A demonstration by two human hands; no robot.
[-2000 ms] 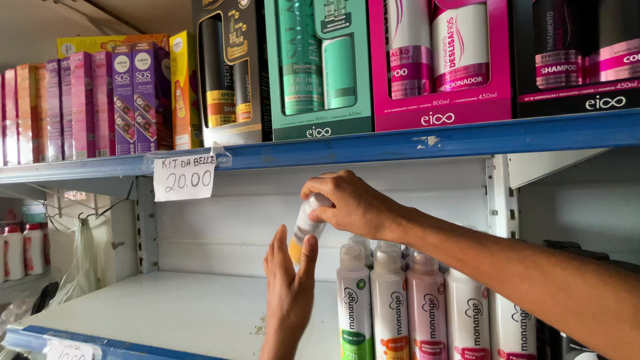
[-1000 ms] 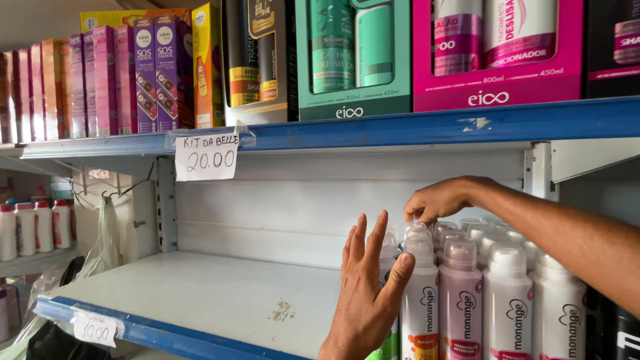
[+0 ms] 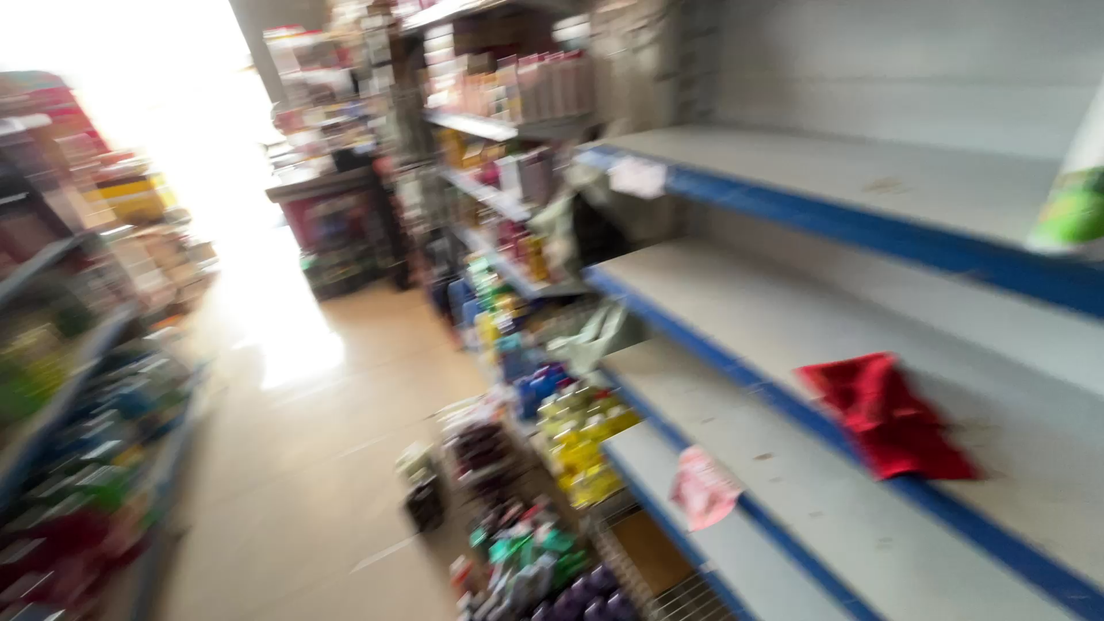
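Neither my left hand nor my right hand is in the head view, and the picture is blurred. At the right edge part of a white and green bottle (image 3: 1069, 207) stands on the upper shelf (image 3: 862, 185). A red cloth (image 3: 888, 418) hangs over the blue front edge of the shelf below. Lower down, a pink cloth (image 3: 705, 487) lies over another shelf edge. A paper tag (image 3: 637, 177) is on the upper shelf's front edge.
An aisle floor (image 3: 310, 466) runs toward a bright opening at the back left. Yellow bottles (image 3: 591, 440), purple bottles (image 3: 591, 595) and a small dark item (image 3: 423, 500) stand low beside the shelves. Stocked shelving (image 3: 86, 371) lines the left side.
The view has swung far left and down to the aisle and lower shelves. Both hands, seen at the row of spray bottles a second ago, are out of view.
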